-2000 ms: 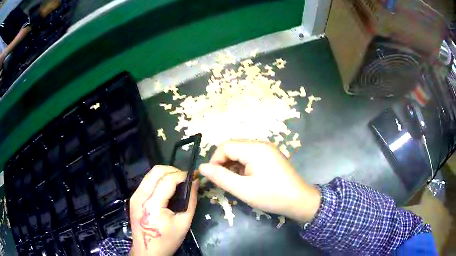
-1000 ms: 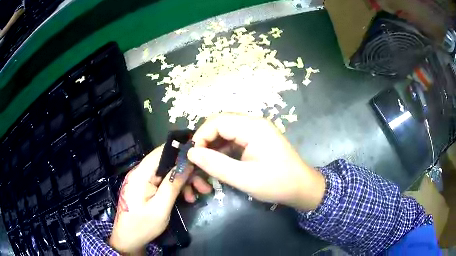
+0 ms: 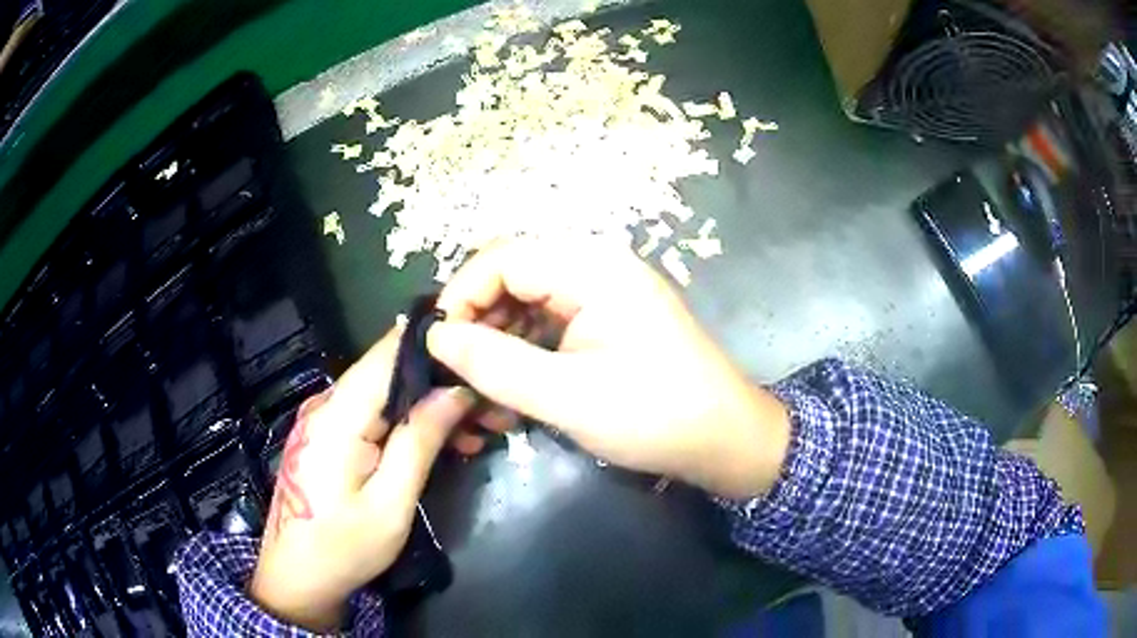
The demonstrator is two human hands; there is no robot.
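A small dark black part is held up in front of the pile, tilted, mostly covered by fingers. My left hand grips its lower left side between thumb and fingers. My right hand pinches at its upper right edge with thumb and forefinger; whether it holds a smaller piece there cannot be seen. A large loose pile of small pale pieces lies behind my hands. A few small pieces show below my right hand.
A glossy black blister tray fills the left side. A green strip with a pale edge runs along the back. At right are a smartphone with a thin cable, a black round fan grille and a brown cardboard box.
The black part, first seen as an open frame edge-on, is now turned and more covered by my fingers. Both hands sit slightly further left. The whole view has shifted, with the pile higher.
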